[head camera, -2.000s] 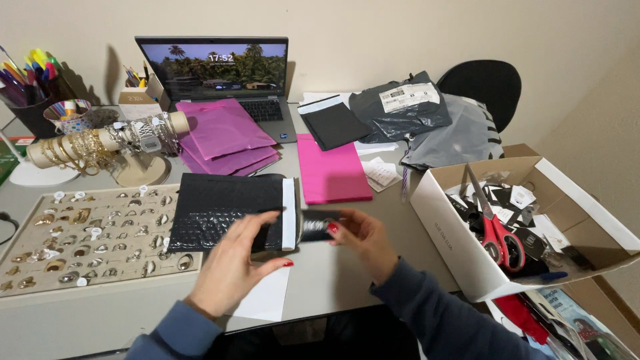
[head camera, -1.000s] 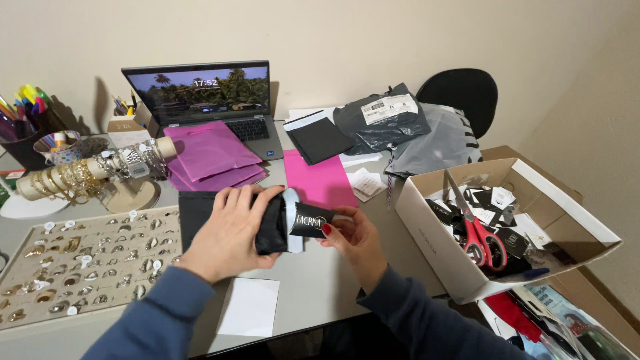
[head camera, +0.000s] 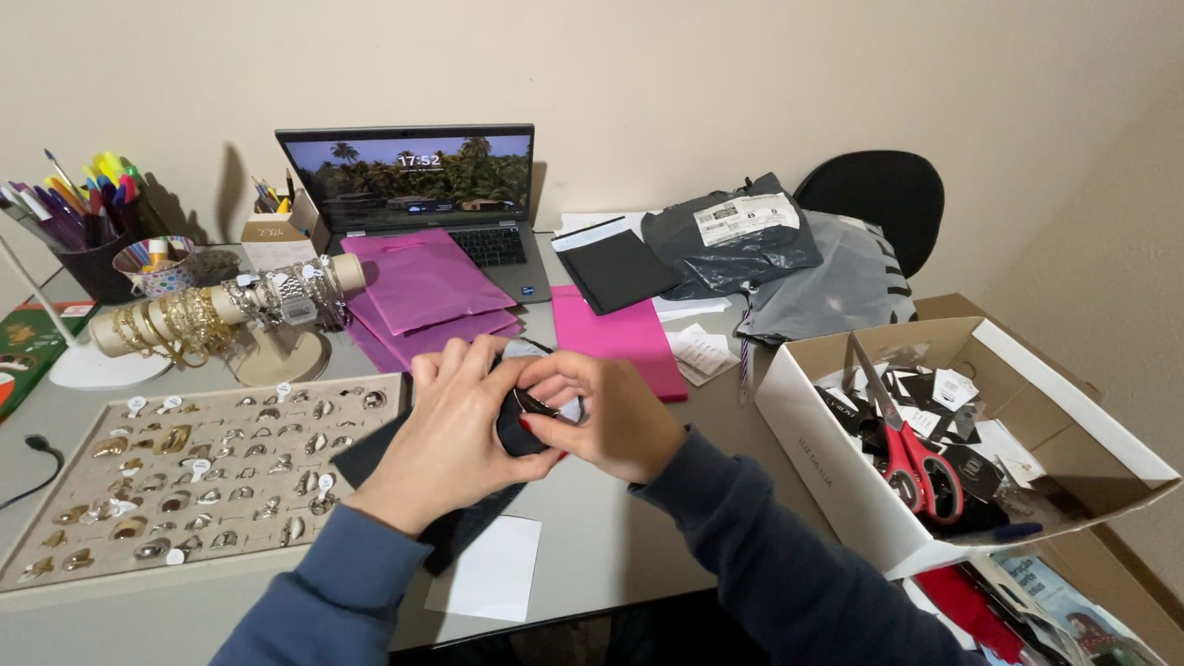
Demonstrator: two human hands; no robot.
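My left hand (head camera: 453, 425) grips a black padded mailer (head camera: 476, 527) near its mouth, which bulges toward the right. At that mouth, the fingers of my right hand (head camera: 601, 412) pinch a small dark item (head camera: 534, 407), partly inside the mailer and largely hidden by fingers. A white sheet of paper (head camera: 490, 566) lies on the desk just below the mailer. To the left is a beige tray of rings (head camera: 222, 472), several with small white tags. Behind my hands rest purple bags (head camera: 416, 282) and a bright pink packet (head camera: 620, 342).
An open cardboard box (head camera: 814, 462) holds red-handled scissors (head camera: 911, 462) and many small cards. Behind stand a laptop (head camera: 407, 176) and a bracelet roll (head camera: 213, 314). Another black mailer (head camera: 618, 266), a dark parcel (head camera: 731, 236) and a grey plastic bag (head camera: 823, 277) lie at the back.
The mailer, flat on the desk two seconds ago, is now lifted and tilted with its mouth bulging. The small dark item has moved from beside the mailer to partly inside its mouth.
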